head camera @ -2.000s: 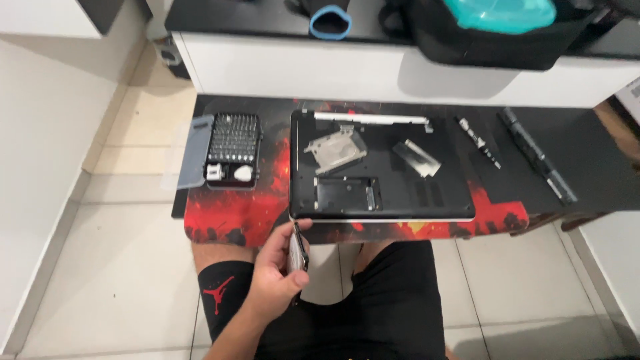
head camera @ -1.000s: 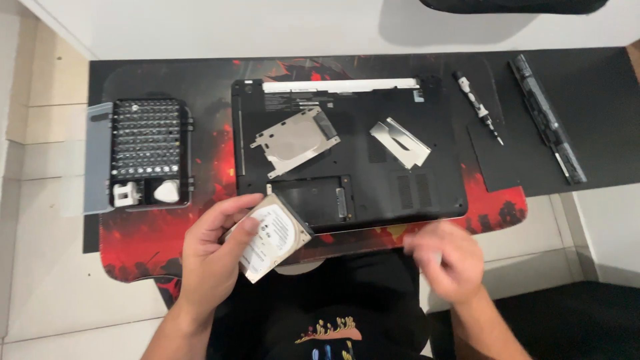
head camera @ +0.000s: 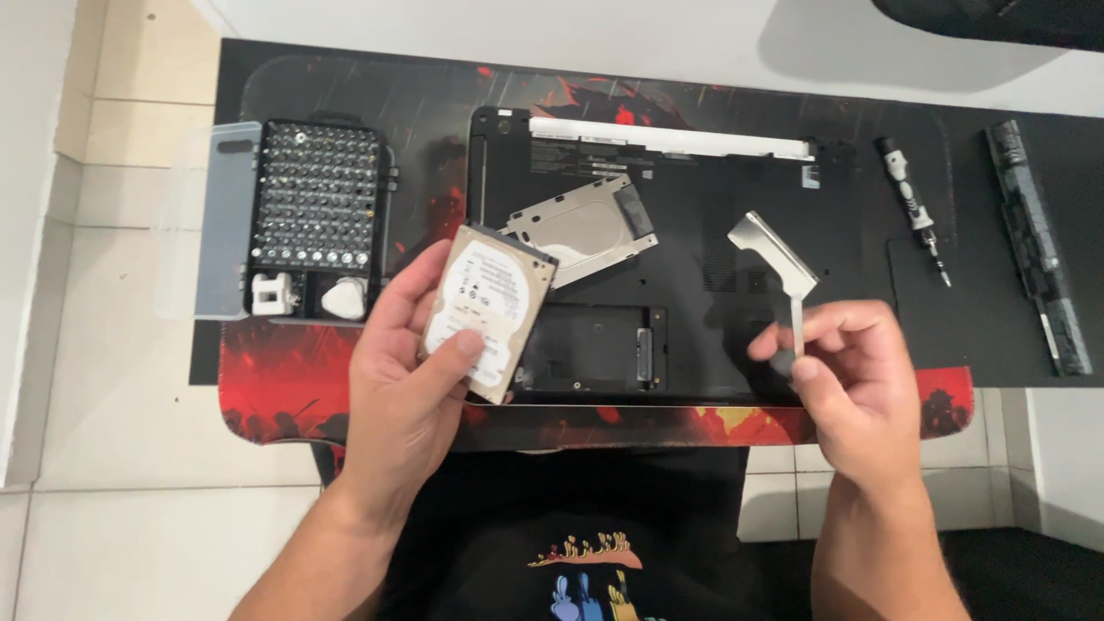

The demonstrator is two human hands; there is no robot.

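A 2.5-inch hard drive (head camera: 485, 302) with a printed label is in my left hand (head camera: 410, 366), thumb on its face, over the laptop's lower left corner. My right hand (head camera: 849, 371) pinches a thin metal bracket (head camera: 776, 254) by its narrow arm, above the laptop's right part. The black laptop (head camera: 690, 250) lies with its underside up. Its open drive bay (head camera: 595, 349) shows a connector at the right end. On the underside rests a metal drive caddy (head camera: 591, 228), tilted, its lower left part behind the held drive.
An open bit set case (head camera: 317, 207) with a clear lid (head camera: 226, 216) lies left of the laptop. To the right are a precision screwdriver (head camera: 910, 203) and a laptop battery (head camera: 1039, 250). A red and black desk mat (head camera: 285, 379) is underneath the laptop.
The metal bracket, lying on the laptop a second ago, is now raised in my right hand. My left hand keeps the drive, which is turned more upright. Two seconds ago that hand was below the laptop's edge.
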